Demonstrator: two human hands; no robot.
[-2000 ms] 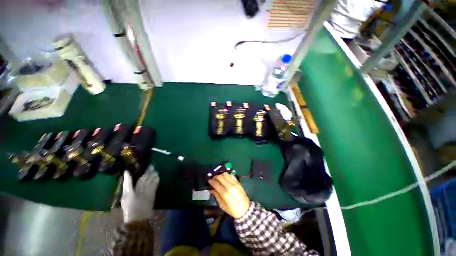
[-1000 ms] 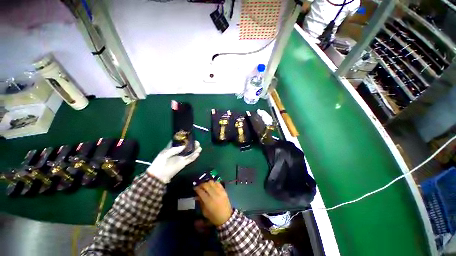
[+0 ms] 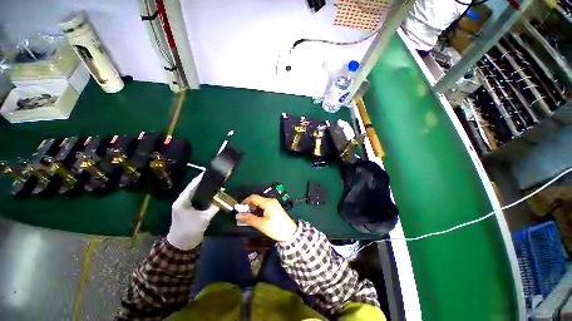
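My left hand [image 3: 188, 216], in a white glove, holds a black lock unit [image 3: 216, 175] tilted above the bench's front edge. A brass fitting [image 3: 225, 200] sticks out of the unit towards the right. My right hand [image 3: 270, 217], bare, pinches a small whitish piece [image 3: 241, 209] at the end of the brass fitting. What exactly this piece is, I cannot tell. A green circuit board [image 3: 280, 189] among dark parts lies just beyond my right hand. A small dark module [image 3: 316, 193] lies right of it, with a thin red wire between them.
Several black units with brass fittings [image 3: 91, 166] stand in a row at left; a smaller group [image 3: 300, 135] stands at back right. A black bag [image 3: 369, 197] lies at right. A water bottle [image 3: 338, 91], white cylinder [image 3: 94, 56] and parts box [image 3: 41, 103] stand by the wall.
My left hand took a unit from the right-hand group and has brought it nearer and tilted it. My right hand has left the circuit board and moved to the unit's brass fitting.
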